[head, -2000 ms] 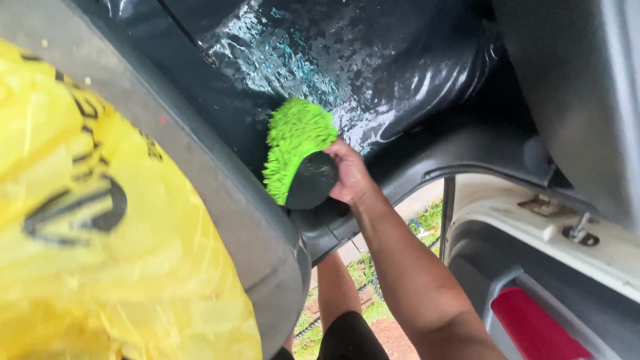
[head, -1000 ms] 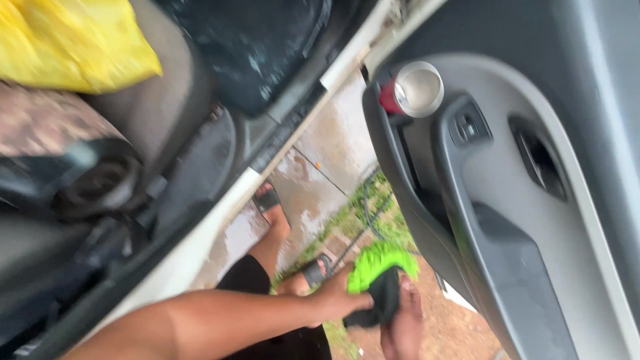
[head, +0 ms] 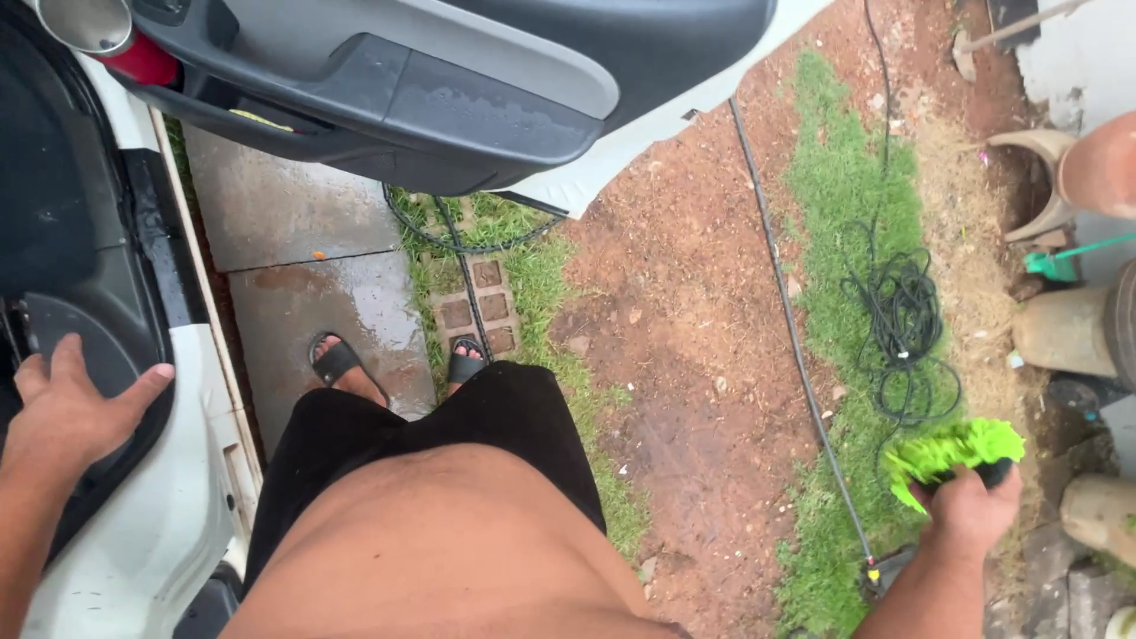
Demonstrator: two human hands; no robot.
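Observation:
My right hand [head: 967, 506] grips a lime-green microfiber wash mitt [head: 958, 448] by its black side, out over the grass at the lower right. At the far left, my left hand [head: 75, 404] is spread with its fingers apart and holds nothing. It is at the dark trim beside the car's door sill [head: 202, 337]; whether it presses on the trim I cannot tell. The open car door [head: 497, 106] spans the top of the view, with a red cup [head: 146, 58] in its pocket.
A black hose [head: 781, 275] runs along the soil and grass, and a coiled black cable [head: 901, 311] lies on the grass. Plant pots [head: 1065, 328] line the right edge. Wet paving slabs [head: 302, 209] lie beneath the door, near my sandalled feet.
The view has swung from the car's interior to the ground outside. One second ago both hands were together at the mitt; now my left hand is off it and the right holds it far to the right.

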